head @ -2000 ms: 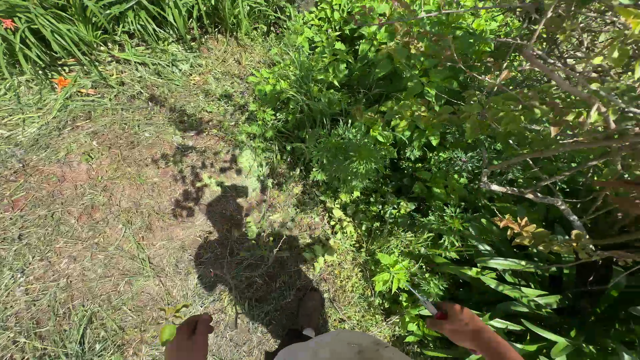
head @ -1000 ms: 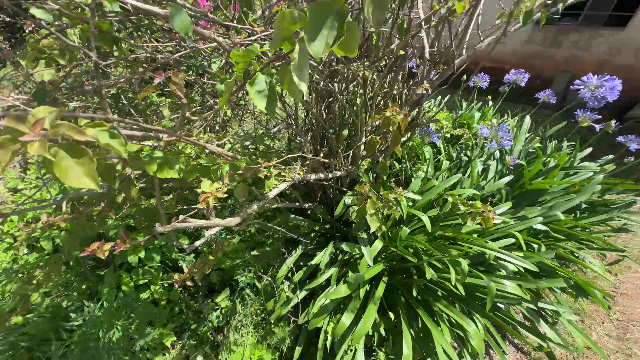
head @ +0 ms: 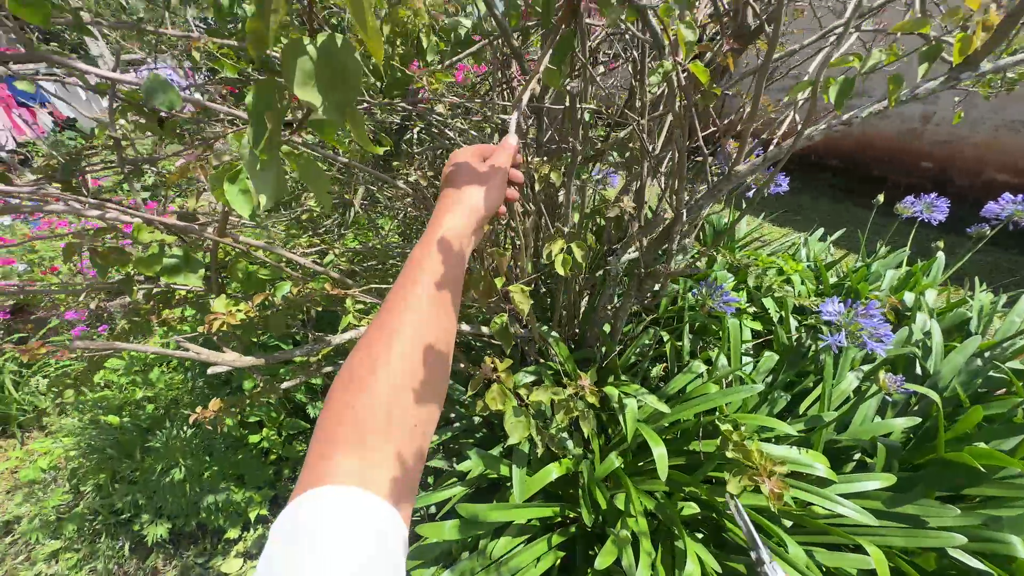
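My left hand (head: 480, 178) reaches up at the middle of the view, its thumb and fingers closed on a thin bare branch (head: 524, 104) of the shrub. A white sleeve ends below the elbow. At the lower right edge the metal blades of a cutting tool (head: 752, 534) point up among strap-shaped leaves, near a small sprig of yellowish leaves (head: 756, 472). The hand on that tool, my right hand, is outside the frame, and so are the handles.
Woody stems (head: 592, 200) rise behind my left hand. A long branch (head: 816, 132) slants to the upper right, and a low one (head: 232, 358) juts left. Purple agapanthus flowers (head: 858, 324) and their leaves fill the right. A stained wall (head: 920, 136) stands behind.
The view has swung up and right from the ground to the shrub. My left hand, near the bottom edge two seconds ago, is now raised and has taken hold of a branch.
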